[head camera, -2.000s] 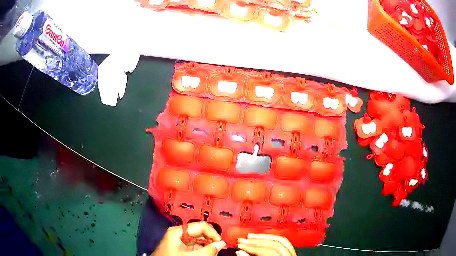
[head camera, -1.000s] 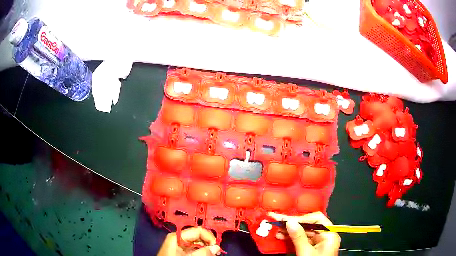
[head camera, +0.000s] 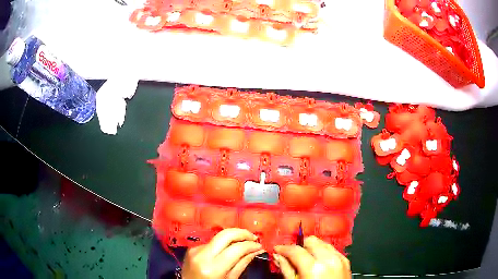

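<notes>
The red moulded sheet (head camera: 256,152) lies on the dark green bench in front of me, with rows of rounded pads, a top row with white patches and one open hole near its middle. My left hand (head camera: 225,255) is at its near edge, fingers bent and fingertips together on red material, mostly hidden by the fingers. My right hand (head camera: 312,259) is close beside it, fingertips on a bit of red at the same edge. The slim trimming tool (head camera: 300,235) stands up from my right hand, dark pointed end showing over the sheet.
A pile of separated red pieces (head camera: 426,158) lies right of the sheet. An orange-red basket (head camera: 423,46) and a second stack of sheets (head camera: 235,22) rest on the white covering (head camera: 327,60). A water bottle (head camera: 53,79) and white cloth (head camera: 112,106) are at left.
The yellow-ended tool has turned from lying sideways to pointing up the sheet. The white-patched piece by my right hand no longer shows. My hands have come together. The whole view has shifted slightly.
</notes>
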